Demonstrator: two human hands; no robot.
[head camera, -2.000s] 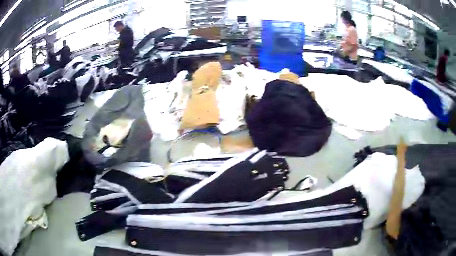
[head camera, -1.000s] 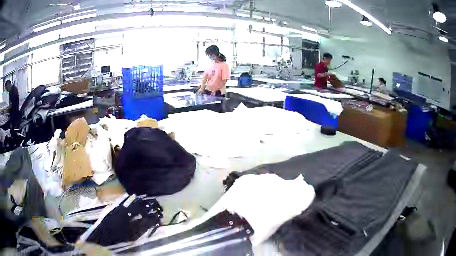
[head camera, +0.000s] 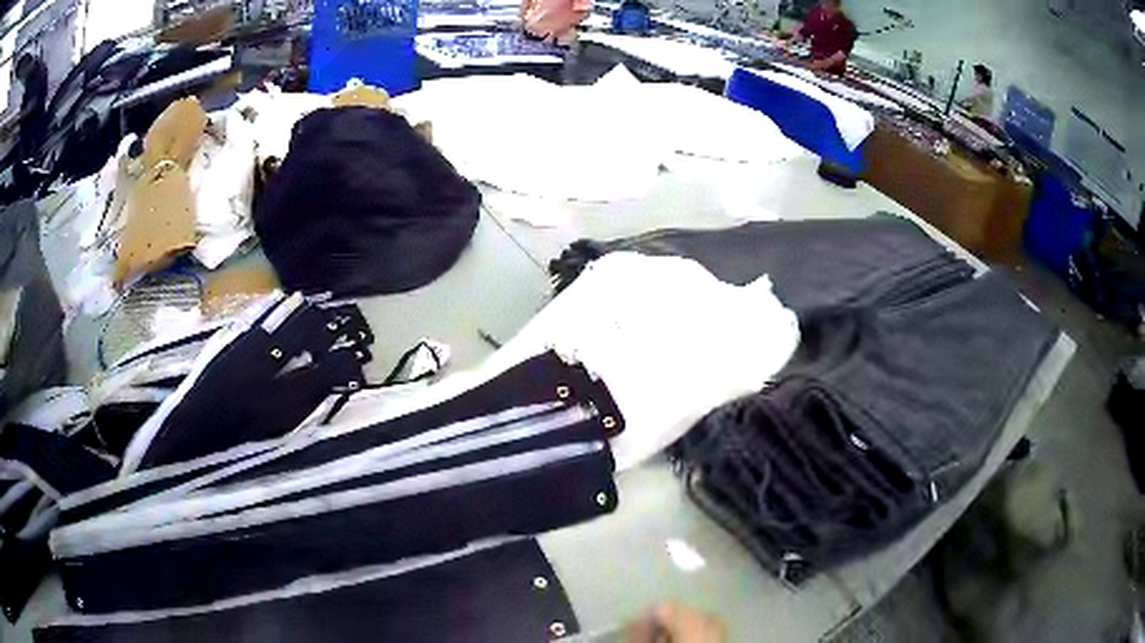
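A pile of long black strips (head camera: 339, 540) with pale grey-white edges and brass eyelets lies at the lower left. Another black strip (head camera: 377, 600) lies nearest me, its right end showing two eyelets. My right hand (head camera: 684, 623) shows only as blurred fingertips at the bottom edge, just right of that strip's end; the rest is cut off, and I cannot tell whether it holds anything. A small white piece (head camera: 684, 554) lies on the table above it. My left hand is out of the picture.
White cloth (head camera: 678, 327) lies under the strips' right ends. Dark grey folded garments (head camera: 929, 339) cover the right side. A black cloth bundle (head camera: 364, 201) and crossed strips (head camera: 239, 377) lie behind. A person (head camera: 822, 38) in red is far back.
The view has swung right, then tilted down. The upright brown strip seen at the right two seconds ago is out of view. Fingertips have appeared at the bottom edge.
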